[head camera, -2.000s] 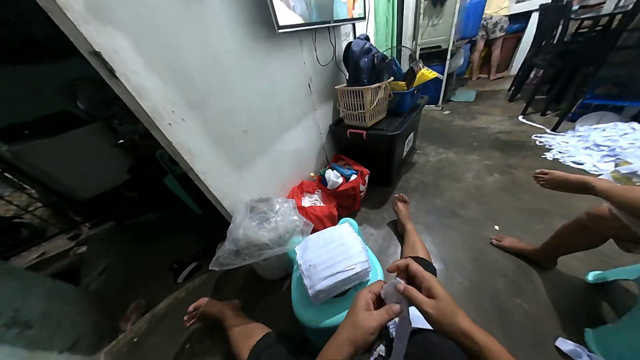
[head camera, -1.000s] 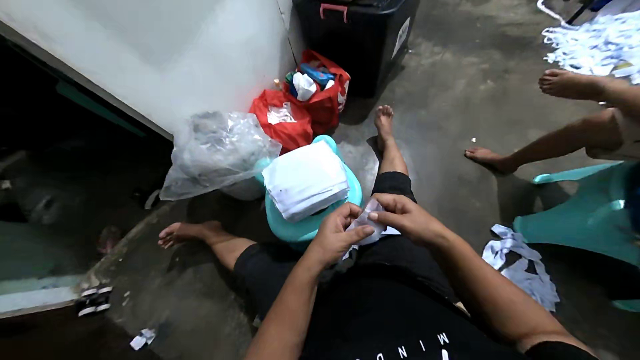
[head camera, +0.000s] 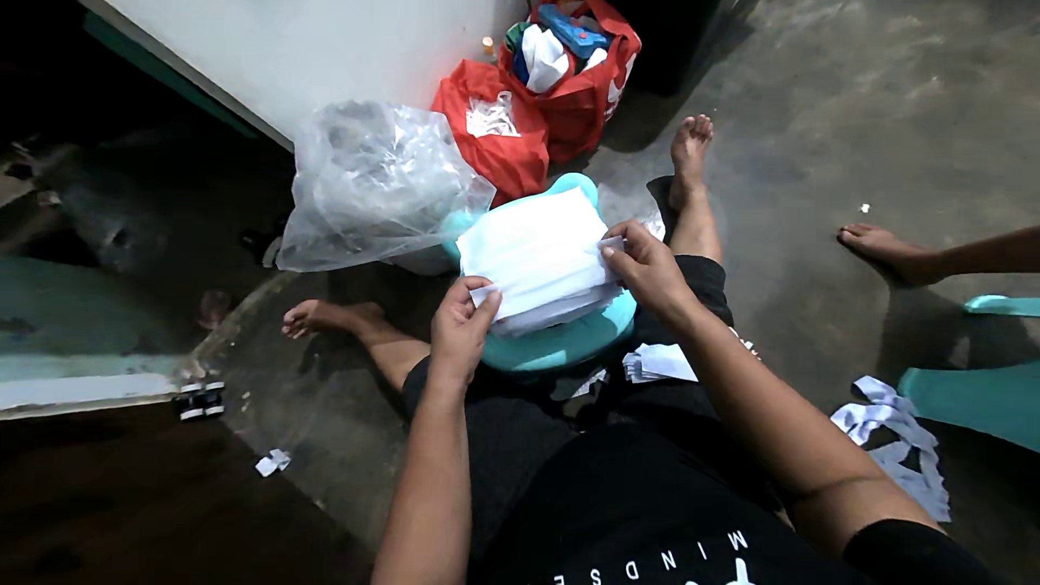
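A stack of white fabric pieces (head camera: 540, 252) lies on a turquoise plastic stool (head camera: 552, 345) between my legs. Over its near side, a white piece spans between my two hands. My left hand (head camera: 463, 325) pinches one corner of it between thumb and fingers, at the stack's lower left. At the right edge, my right hand (head camera: 646, 264) pinches the other corner. Whether this piece rests on the stack or hangs just above it, I cannot tell. A small bundle of white strips (head camera: 658, 362) lies on my lap, partly behind my right forearm.
Beyond the stool are a clear plastic bag (head camera: 382, 179), a red bag with white strips (head camera: 504, 154) and a fuller red bag (head camera: 581, 106). White strips (head camera: 894, 439) lie on the floor at right, near a green plastic chair (head camera: 975, 402) and another person's foot (head camera: 890, 252).
My hands were close together over my lap, fingering a small translucent white piece. They have moved forward to the stack and apart, with a white piece stretched between them. The view has tilted down.
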